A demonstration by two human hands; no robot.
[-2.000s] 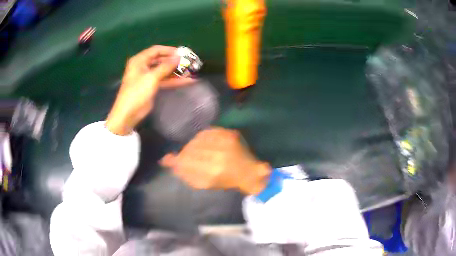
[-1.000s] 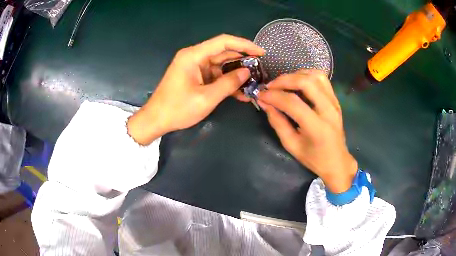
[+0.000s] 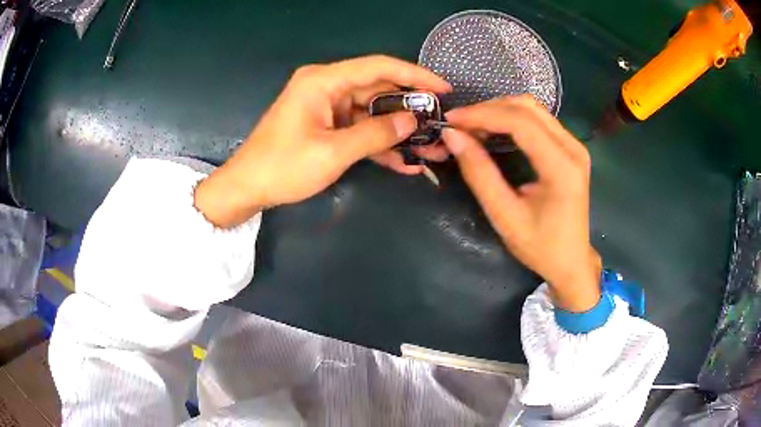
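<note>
My left hand (image 3: pixel 334 138) holds a small dark watch housing (image 3: pixel 410 103) between thumb and fingers, its shiny open inside facing up. My right hand (image 3: pixel 534 175) is just right of it, thumb and index fingertip pinched together at the housing's right edge. A thin greyish sliver (image 3: pixel 440 123) shows at the right fingertips; I cannot tell exactly what it is. A small pale tip (image 3: pixel 430 176) sticks out below the left fingers. The round dimpled metal screw plate (image 3: pixel 492 58) lies behind the hands, partly covered by them.
An orange electric screwdriver (image 3: pixel 677 65) is at the upper right, black nose pointing down-left. Tweezers (image 3: pixel 120 35) lie at the upper left near a clear bag (image 3: pixel 70 12). A plastic sheet (image 3: pixel 734 292) is at the right edge. A blue strap (image 3: pixel 594 312) is on the right wrist.
The right fingertips have moved up onto the housing's right edge. The bluish piece seen at them earlier no longer shows there. The plate and tweezers sit slightly higher in view.
</note>
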